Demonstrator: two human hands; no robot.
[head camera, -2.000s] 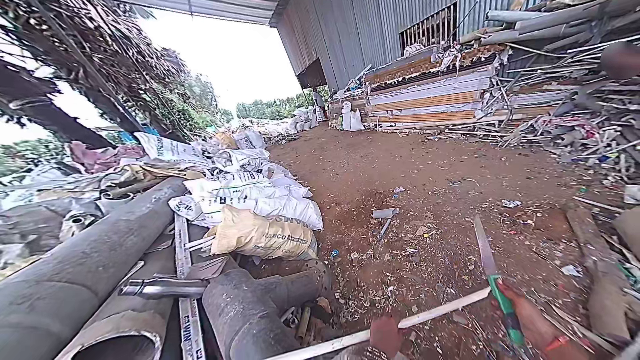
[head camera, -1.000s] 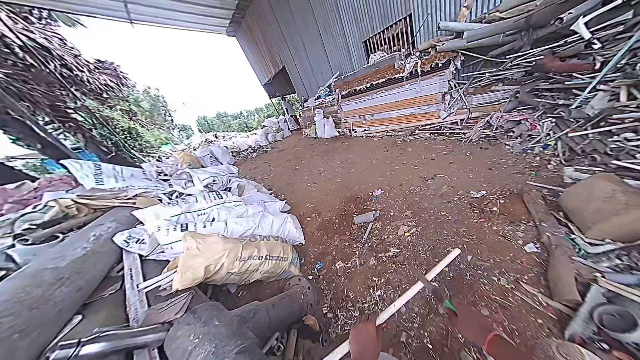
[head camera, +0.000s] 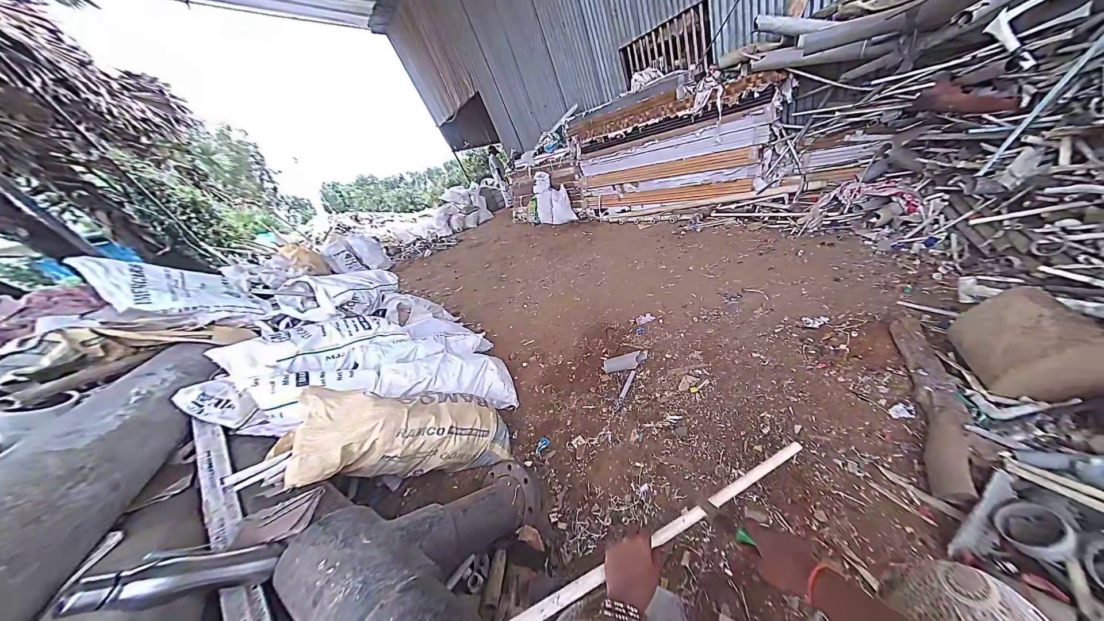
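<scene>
My left hand (head camera: 631, 571), with a dark band at the wrist, is closed around a long off-white strip (head camera: 576, 592) at the bottom centre. The strip slants up to the right over the dirt ground. To its right, my right hand (head camera: 780, 556), an orange-red band at its wrist, grips the green handle (head camera: 746, 536) of a long-bladed cutting tool, of which little shows. The blurred blade (head camera: 711, 509) seems to meet the strip between its far end and my left hand; whether it cuts into it cannot be told.
Large grey pipes (head camera: 95, 466) and filled sacks (head camera: 397, 435) lie on the left. A wooden log (head camera: 940, 414), a brown sack (head camera: 1031, 345) and heaped scrap pipes (head camera: 1018, 172) line the right. A short grey pipe piece (head camera: 624, 362) lies on the ground ahead. Stacked panels stand by the metal wall.
Two seconds ago the blade stood raised above the strip, pointing up; now it is low, at the strip. My left hand stays on the strip. The view has turned somewhat to the right.
</scene>
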